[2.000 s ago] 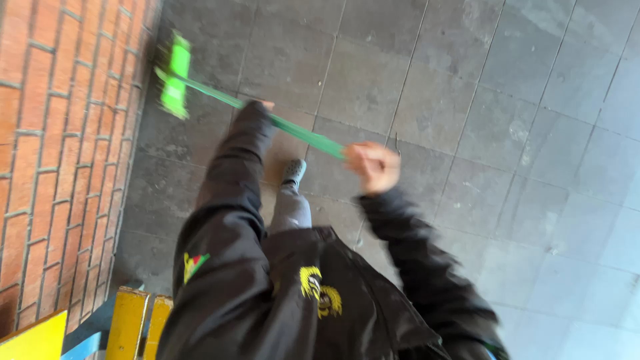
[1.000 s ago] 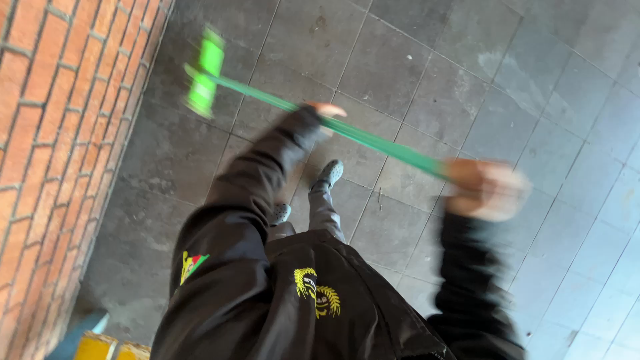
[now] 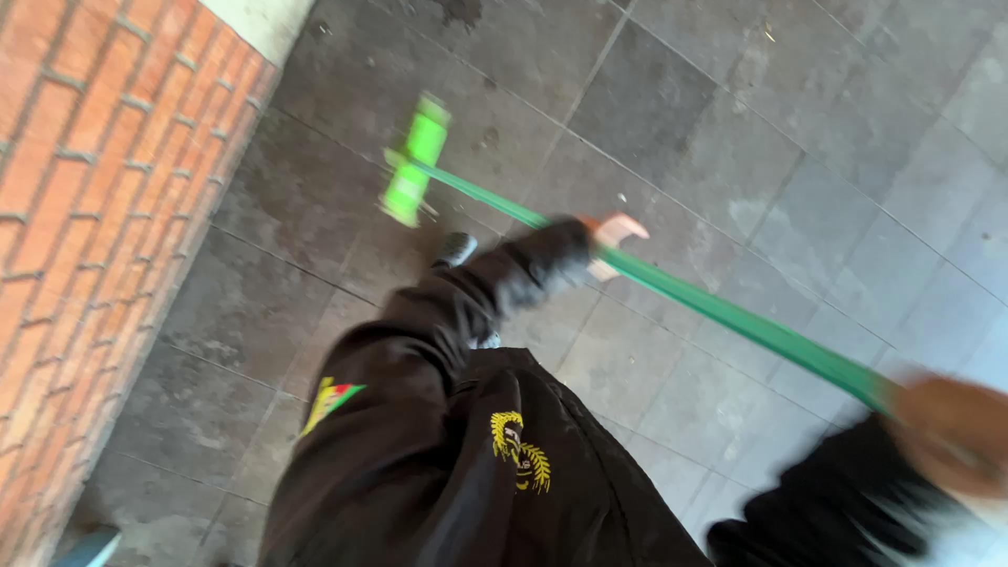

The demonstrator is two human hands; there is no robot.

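A long green broom handle (image 3: 724, 315) slants from upper left to lower right across the head view. Its bright green broom head (image 3: 417, 161) is low over or on the grey floor, left of centre, and blurred. My left hand (image 3: 614, 240) is around the middle of the handle, the sleeve hiding part of the grip. My right hand (image 3: 949, 429), strongly blurred, is closed on the handle's near end at the lower right. Whether the bristles touch the floor cannot be told.
An orange brick wall (image 3: 118, 197) runs down the left side, with a pale section at its top end. Grey floor tiles (image 3: 646, 102) bear stains and small bits of debris. My shoe (image 3: 455, 249) stands just below the broom head. A bluish object (image 3: 90, 547) shows at the lower left.
My right hand has moved outward to the right with the handle's end. The yellow object seen earlier at the lower left is out of view. The view has shifted along the wall.
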